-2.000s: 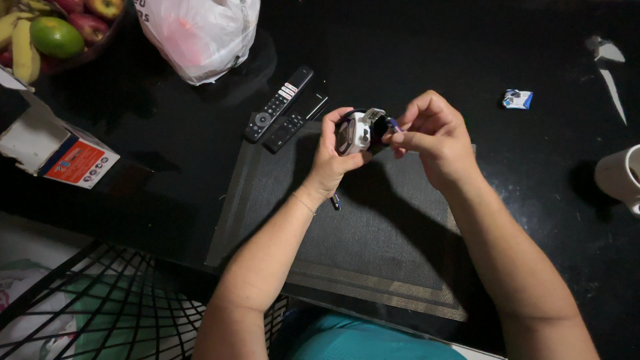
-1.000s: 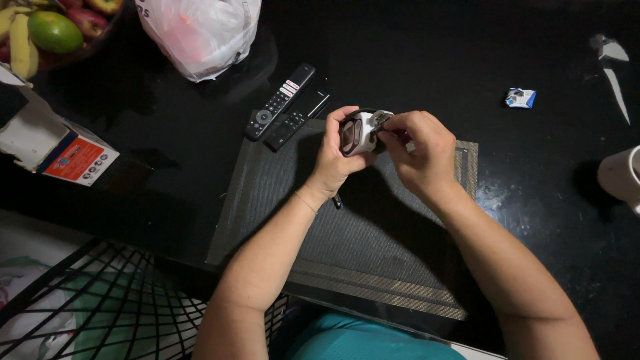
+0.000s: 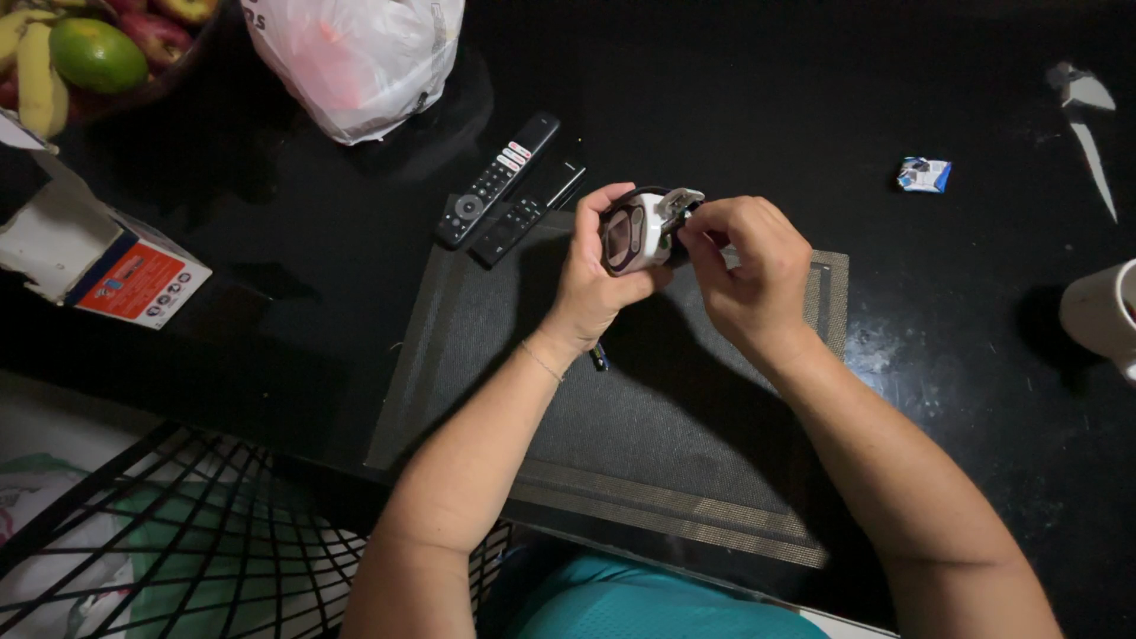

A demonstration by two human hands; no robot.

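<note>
My left hand (image 3: 596, 266) grips a small white device with a dark display face (image 3: 628, 235), tilted on its side above a dark woven placemat (image 3: 683, 390). A flap or lid (image 3: 682, 202) stands raised on the device's right side. The fingertips of my right hand (image 3: 750, 257) pinch something small at that opening; it is mostly hidden, so I cannot tell what it is. Below my left wrist a small dark cylinder, apparently a battery (image 3: 600, 358), lies on the placemat.
Two black remote controls (image 3: 499, 182) (image 3: 530, 216) lie at the placemat's upper left. Beyond are a white plastic bag (image 3: 364, 67) and a fruit bowl (image 3: 191, 62). An opened cardboard box (image 3: 142, 275) sits left. At right are a small crumpled packet (image 3: 924, 175) and a white mug (image 3: 1099, 311).
My right hand has moved left to the device's open side. Two seconds ago it held a small dark bluish thing just right of the device. My left hand has kept its grip.
</note>
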